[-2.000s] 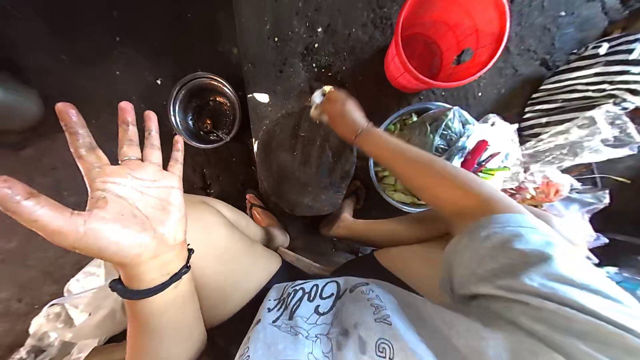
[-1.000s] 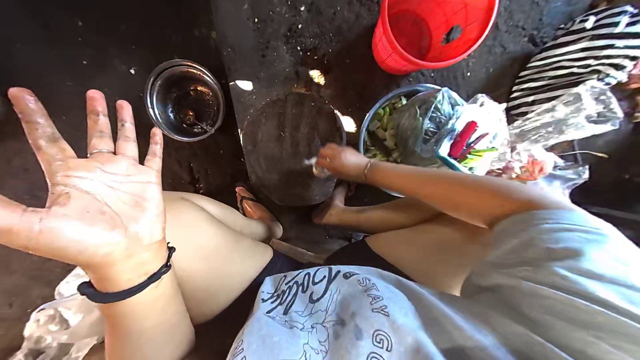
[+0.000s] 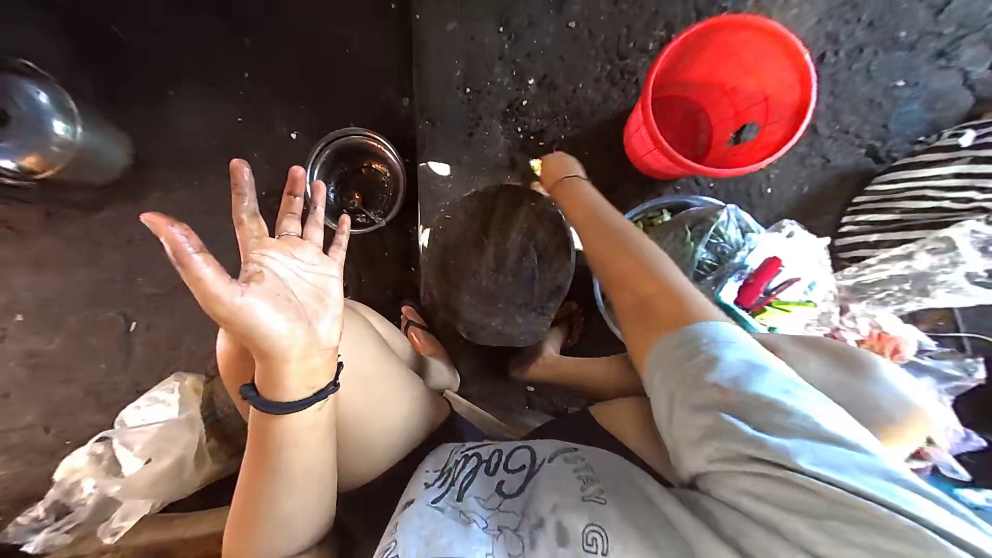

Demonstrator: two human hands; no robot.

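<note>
My left hand [image 3: 283, 287] is held up palm toward me, fingers spread, with nothing in it; the skin looks wet and smudged. Behind its fingertips a small metal bowl [image 3: 356, 180] with dark contents stands on the floor. My right hand [image 3: 561, 169] is stretched out just past the far right edge of a round dark wooden board [image 3: 500, 263], back of the hand upward. A small pale yellowish bit [image 3: 535, 166] shows at its fingertips; whether the fingers grip it is unclear. The board's top looks damp and bears no large item.
A red plastic bucket [image 3: 728, 93] stands at the upper right. Below it, partly behind my right forearm, a basin [image 3: 612, 306] holds greens and plastic bags, one with red and green chillies [image 3: 763, 285]. A metal pot [image 3: 46, 124] is far left, a clear plastic bag [image 3: 147, 442] lower left.
My right hand has moved from over the board to beyond its far edge. The pale thing seen in it earlier no longer shows clearly. My left hand stays raised and spread.
</note>
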